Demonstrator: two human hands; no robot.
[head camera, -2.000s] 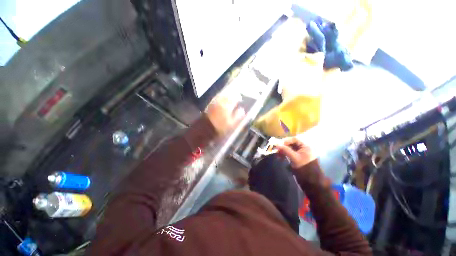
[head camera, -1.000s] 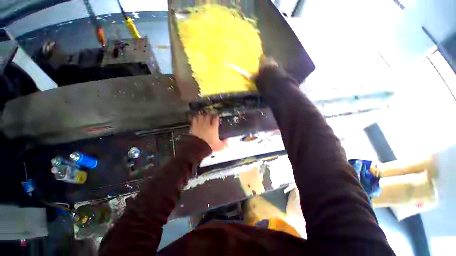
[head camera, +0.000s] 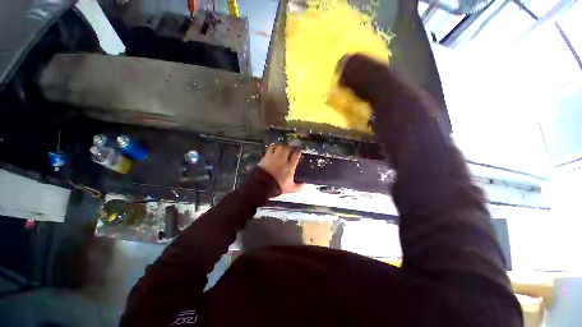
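Note:
Bright yellow pellets lie as a loose mass in the open-topped grey hopper at the top of the view. My right hand is over or in the pellets near their middle. It is blurred and partly hidden by its dark sleeve, so its fingers and anything in them cannot be made out. My left hand rests on the machine's top edge just below the hopper, fingers towards it, holding nothing visible.
A blue spray can and a white-yellow can lie on the dark machine top at left. A grey metal cover stands left of the hopper. Cardboard shows at the lower right.
From two seconds ago, the view has turned to the hopper and the small pale parts by my right hand are out of sight. Since one second ago, my right hand has moved further into the pellet area.

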